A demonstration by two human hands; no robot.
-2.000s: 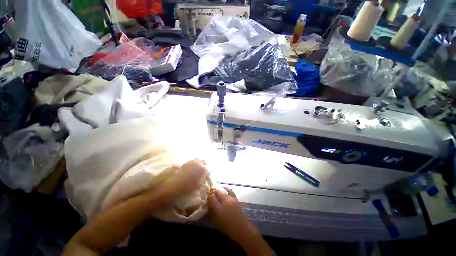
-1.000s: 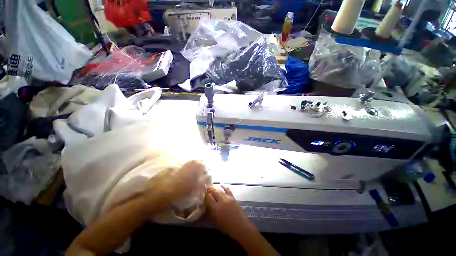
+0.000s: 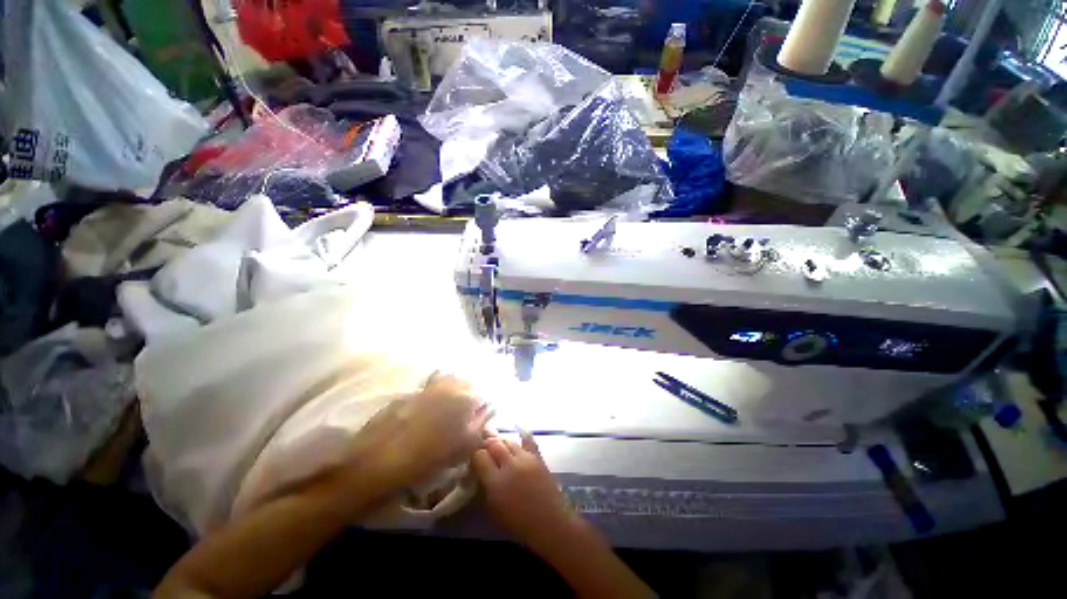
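Note:
A large cream cloth [image 3: 252, 404] lies left of the sewing machine and hangs over the table's front edge. My left hand [image 3: 421, 427] lies on it and grips its right part. My right hand [image 3: 510, 470] pinches the cloth's narrow edge close beside the left fingertips. A looped fold of cloth shows below the left hand. Both hands are left of and in front of the needle area [image 3: 523, 351], where lamp glare hides the presser foot and any cloth there. The machine head [image 3: 725, 293] is white with a blue stripe.
Dark thread snips [image 3: 695, 397] lie on the machine bed. A slim dark blue strip [image 3: 900, 488] lies at the bed's right end. Pale cloth [image 3: 211, 281] is heaped behind the cream piece. Plastic bags [image 3: 550, 129] lie behind the machine. Thread cones [image 3: 816, 38] stand upper right.
The whole view has shifted slightly. My left hand has turned a little and its fingers are closer to the right fingertips. The looped fold shows less than before.

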